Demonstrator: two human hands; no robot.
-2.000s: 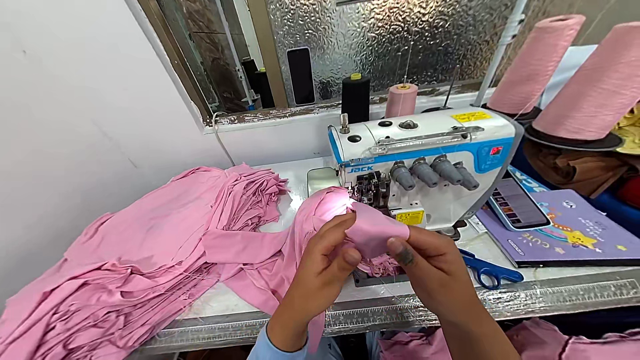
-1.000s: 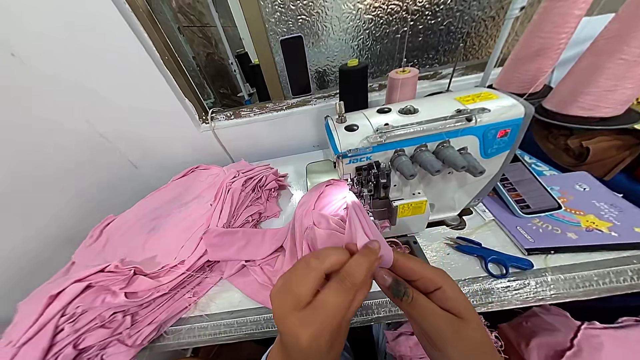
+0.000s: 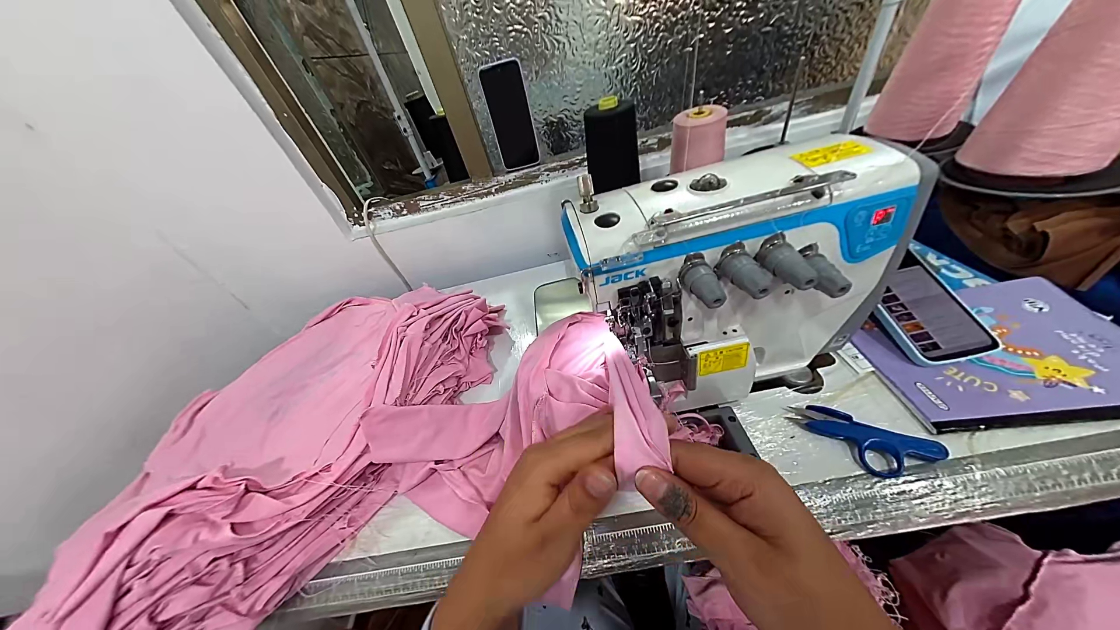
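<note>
A length of pink knit fabric point(image 3: 560, 372) lies bunched at the needle area of a white and blue Jack overlock machine point(image 3: 752, 262), lit by its lamp. In front of it, my left hand point(image 3: 560, 490) pinches the fabric between thumb and fingers. My right hand point(image 3: 735, 507), with a dark mark on the thumb, grips the fabric's edge close beside it. The presser foot is mostly hidden by the cloth. A tall pile of pink fabric pieces point(image 3: 289, 420) spreads over the table at the left.
Blue-handled thread snips point(image 3: 875, 437) lie right of the machine, near a purple notebook point(image 3: 1024, 367) with a phone point(image 3: 941, 315) on it. Thread spools point(image 3: 612, 144) and large pink cones point(image 3: 1041, 96) stand behind. A measuring tape point(image 3: 971, 486) runs along the table's front edge. More pink fabric point(image 3: 971, 573) hangs below.
Both hands have moved down from the needle area since two seconds ago, still holding the fabric. The snips, partly hidden by the right hand at first, now show fully.
</note>
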